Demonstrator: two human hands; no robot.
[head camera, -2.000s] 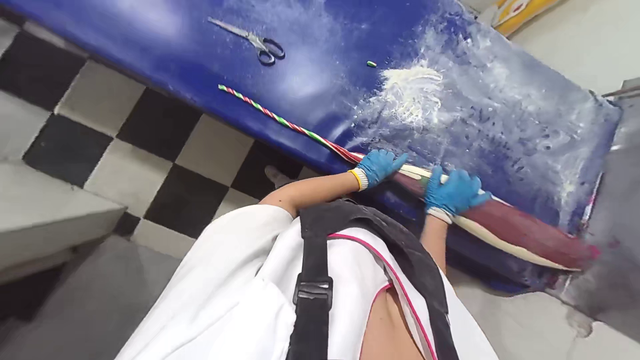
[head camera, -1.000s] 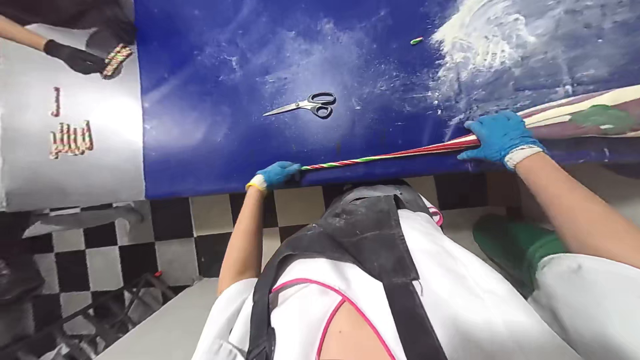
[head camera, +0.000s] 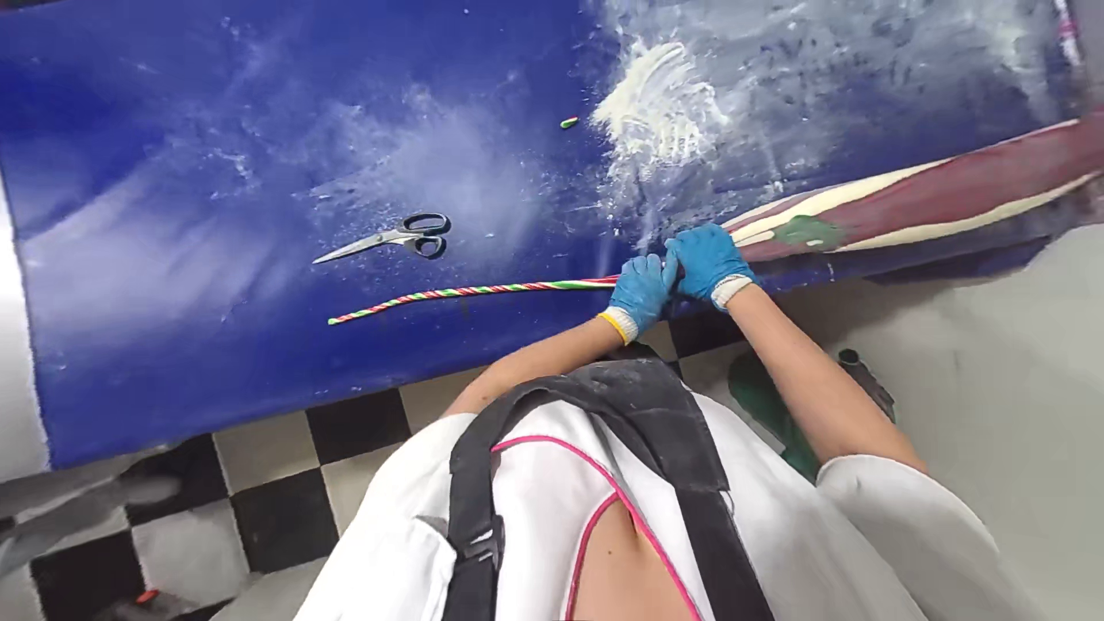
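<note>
A thick candy mass [head camera: 931,203], maroon with cream stripes and a green patch, lies along the near side of the blue table and narrows toward my hands. My right hand [head camera: 709,259], in a blue glove, grips its narrow end. Right beside it, my left hand [head camera: 642,289], gloved alike, closes around the thinner part. From my left hand a twisted candy rope [head camera: 466,291] in red, white and green runs left across the table to a free tip. Scissors [head camera: 392,239] with dark handles lie behind the rope, spread a little.
White powder [head camera: 664,108] is spread on the blue table surface [head camera: 172,345] beyond my hands. A small green and red candy piece [head camera: 568,122] lies left of the powder. The table's near edge runs in front of my body, above a checkered floor [head camera: 285,517].
My left hand was far out along the thin rope a second ago; now it is next to my right hand, and the rope's left stretch lies free. The co-worker's gloved hand has left the view.
</note>
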